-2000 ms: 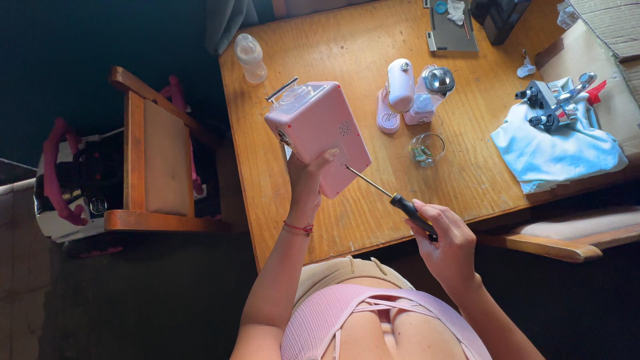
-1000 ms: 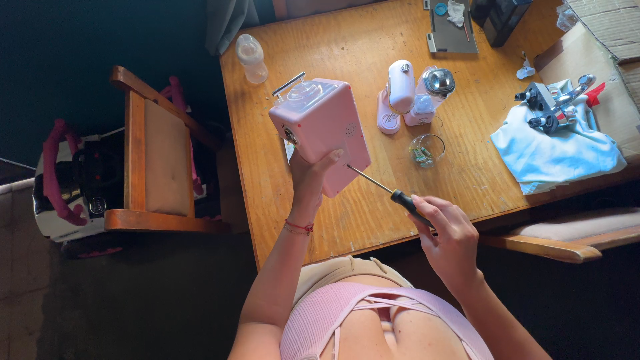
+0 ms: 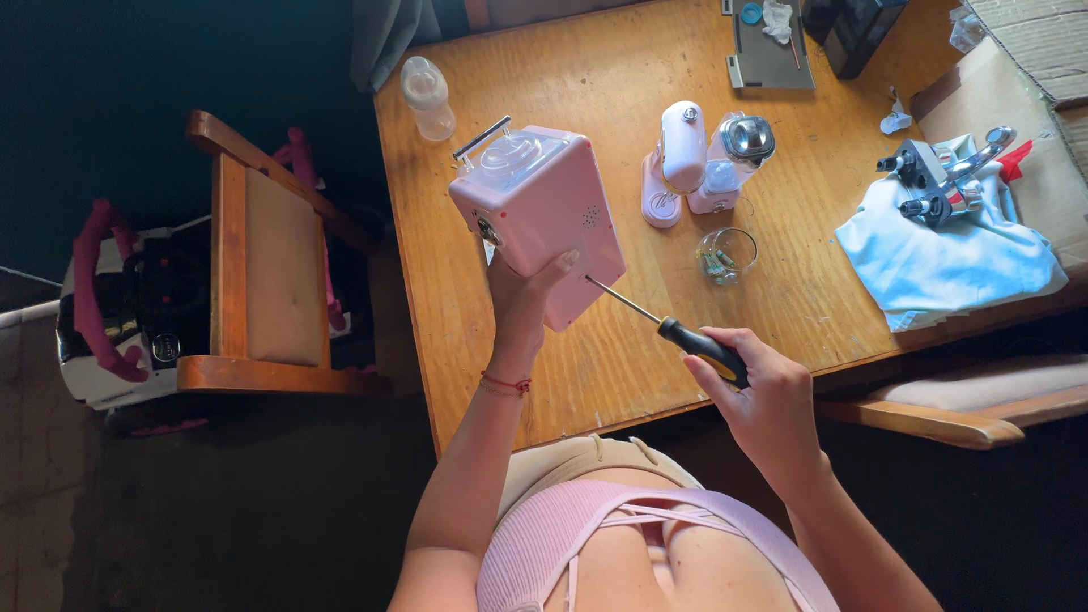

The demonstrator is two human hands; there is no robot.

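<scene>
My left hand [image 3: 529, 297] holds a pink plastic toy appliance [image 3: 544, 221] above the table, thumb on its flat face and the other fingers hidden behind it. That face has small speaker holes and screw holes; a clear part and a silver handle are at its upper end. In my right hand [image 3: 761, 387] is a screwdriver [image 3: 697, 344] with a black and yellow handle, its tip against the pink face near my left thumb. Right of the toy, a toy stand mixer [image 3: 676, 161] and a toy blender [image 3: 731, 161] stand near a glass bowl [image 3: 728, 255] with batteries inside.
A baby bottle [image 3: 428, 98] stands at the table's [image 3: 510, 416] far left corner. Toward the right lie a grey tray [image 3: 772, 59], a chrome faucet [image 3: 952, 183] on a light blue cloth [image 3: 926, 263], and cardboard [image 3: 1037, 51]. Wooden chairs [image 3: 285, 263] flank the table.
The pink toy has tilted a little in my left hand since the first earlier frame. My right hand still holds the screwdriver against it.
</scene>
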